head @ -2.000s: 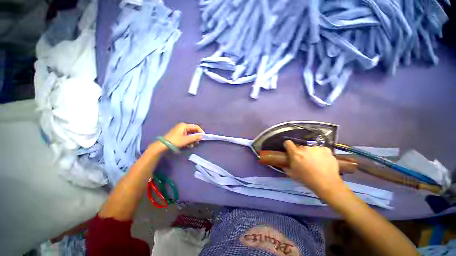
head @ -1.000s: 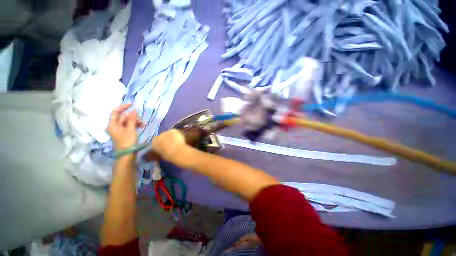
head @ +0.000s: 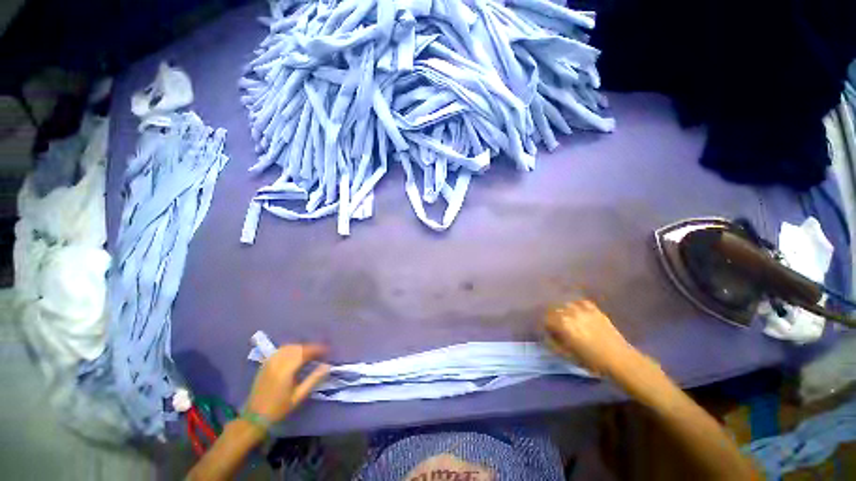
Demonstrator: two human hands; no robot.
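Observation:
A row of flat light-blue strips (head: 441,367) lies along the table's near edge. My left hand (head: 284,380) is at the row's left end, fingers and thumb apart over the strips; strip ends show beyond it. My right hand (head: 582,335) is at the row's right end with curled fingers; whether it grips a strip is hidden. The steam iron (head: 718,271) is parked at the right, off the strips, its pointed soleplate edge facing left. No single strip lies mid-table.
A large heap of strips (head: 404,103) is at the far side. A strip bundle (head: 160,272) hangs along the left edge, beside white cloth (head: 70,291). Red scissor-like loops (head: 199,429) are at lower left. Dark fabric (head: 741,85) is upper right. White cloth (head: 802,249) lies by the iron.
The iron has gone from the left, under my right hand, to the right side, released. Both hands have moved to the near row. The single pressed strip has left mid-table. The view has shifted right.

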